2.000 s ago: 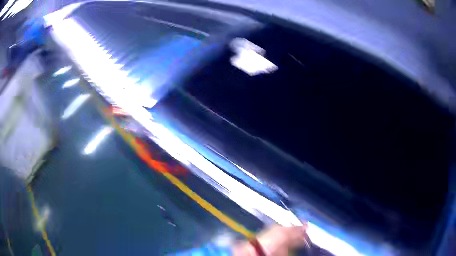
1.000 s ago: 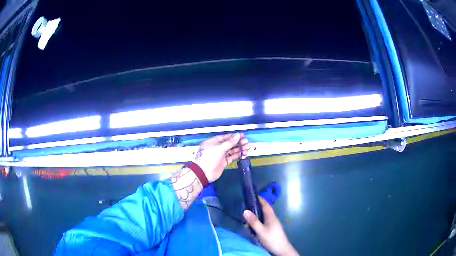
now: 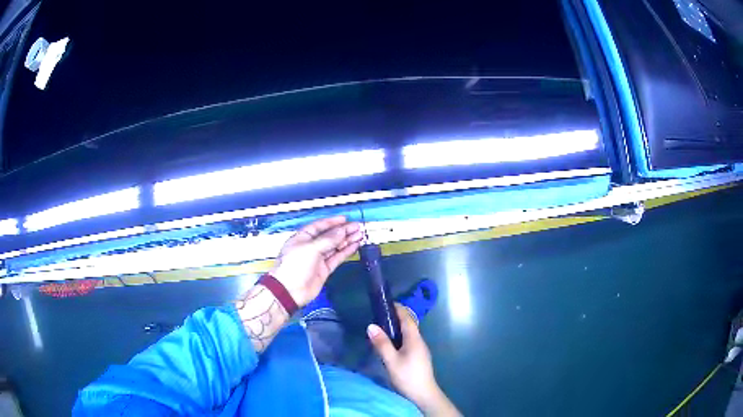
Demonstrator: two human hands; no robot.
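The glossy black panel (image 3: 326, 98) lies in front of me, with ceiling lights reflected as white bars. A bright blue band (image 3: 505, 199) runs along its near edge, above the white rail (image 3: 456, 226). My left hand (image 3: 314, 256), with a dark red wristband, is at the rail, fingertips close together by the driver's tip; whether they pinch a screw is too small to tell. My right hand (image 3: 404, 350) grips the black inline screwdriver (image 3: 380, 293) below the rail, its tip pointing up at the rail beside my left fingertips.
A white ring-shaped roll (image 3: 37, 54) and a white piece (image 3: 52, 63) lie on the panel at the far left. Another dark panel (image 3: 692, 106) lies to the right. A red-orange coil (image 3: 72, 288) hangs below the rail at left. A yellow line crosses the green floor.
Both hands and the driver appear further left in view, as do the panel and roll, so the view has shifted. The right hand still grips the driver, tip near the left fingertips.
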